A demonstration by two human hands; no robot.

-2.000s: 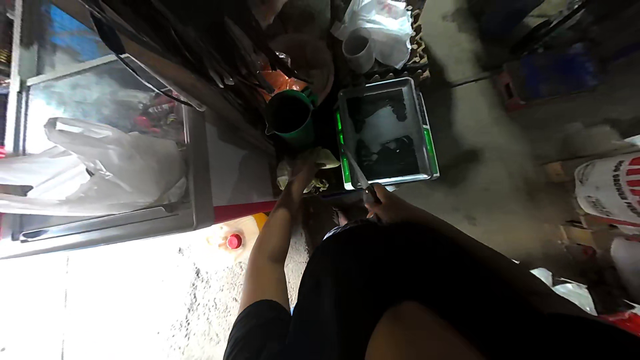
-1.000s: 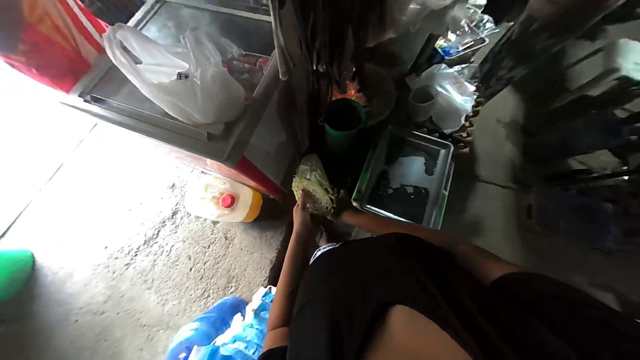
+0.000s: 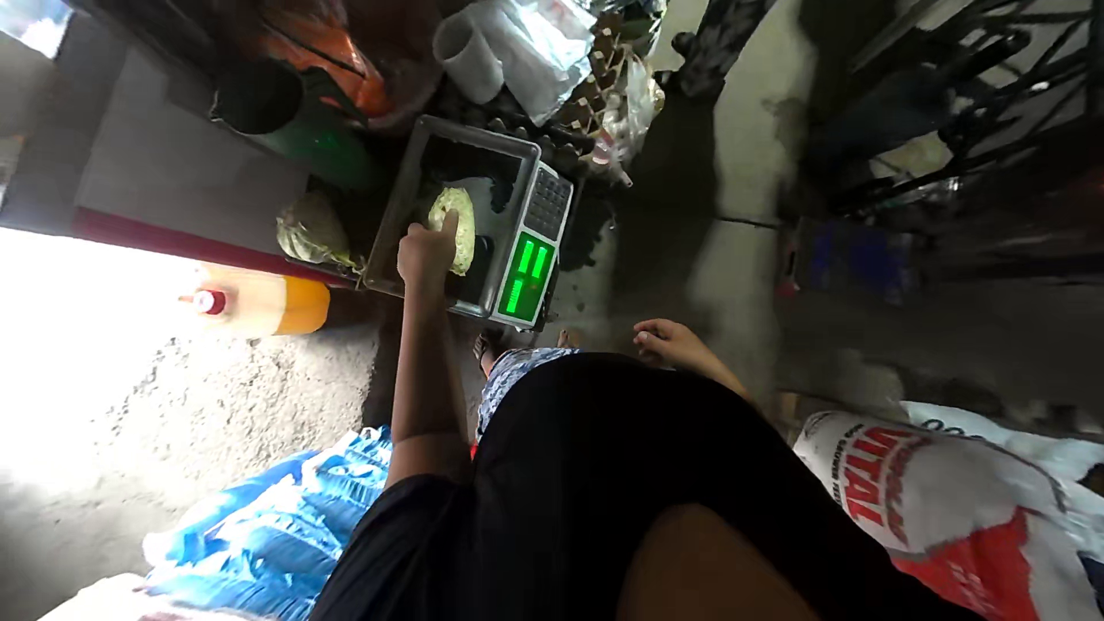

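A pale yellow-green piece of food, possibly cut cabbage (image 3: 454, 231), lies in the metal tray (image 3: 392, 211) of a digital scale, whose green display (image 3: 526, 274) is lit. My left hand (image 3: 429, 248) is at the piece's left side with a finger over it; whether it grips the piece is not plain. My right hand (image 3: 673, 343) is held off to the right of the scale, fingers loosely curled, with nothing seen in it. A pale leafy bundle, perhaps in plastic (image 3: 312, 231), sits left of the tray.
Behind the scale are a green pitcher (image 3: 302, 138), a white cup (image 3: 468, 59), plastic bags (image 3: 539, 52) and egg trays (image 3: 608, 73). A jug with a red cap (image 3: 259, 302) stands at left. Blue plastic packs (image 3: 285, 526) lie at lower left, printed sacks (image 3: 914, 483) at lower right.
One second ago both my hands were together at the pale leafy bundle beside the scale. Now my left hand is over the tray with the pale piece, and my right hand is apart.
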